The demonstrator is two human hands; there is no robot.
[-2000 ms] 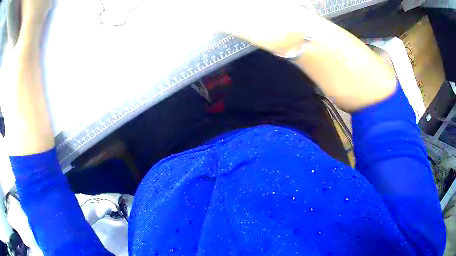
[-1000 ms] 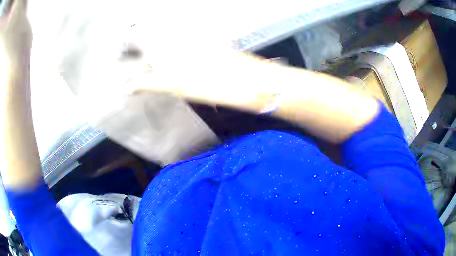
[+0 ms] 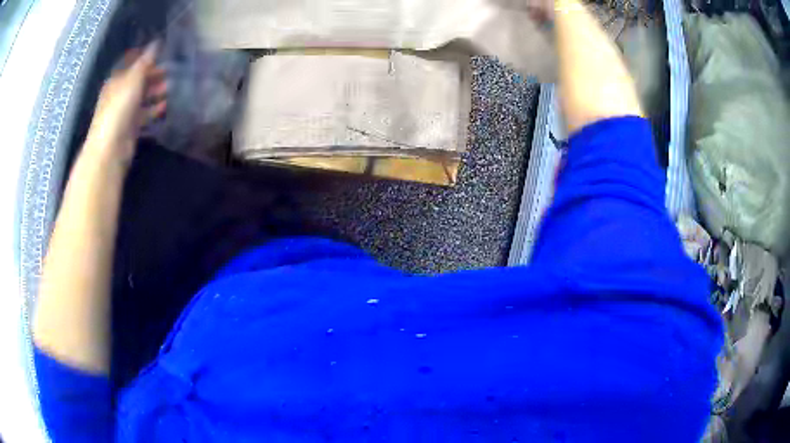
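Observation:
A beige-grey fabric panel (image 3: 346,24) stretches across the top of the view, and its right end hangs in folds. My right hand (image 3: 544,10) is at that end, partly cut off by the top edge, and its fingers appear closed on the cloth. My left hand (image 3: 143,91) is blurred at the upper left, with fingers apart and nothing seen in it. Below the panel, a stack of cut beige-grey pieces (image 3: 355,104) lies on a tan cardboard box (image 3: 416,168).
The white table edge with its ruler (image 3: 54,112) curves down the far left. A speckled dark floor (image 3: 433,216) shows around the box. A pale metal bar (image 3: 533,190) stands right of it, and greenish cloth (image 3: 741,130) lies at the far right.
The view has swung right from the white table to the box and stack. My right hand has moved from the blurred cloth on the table to the panel above the stack.

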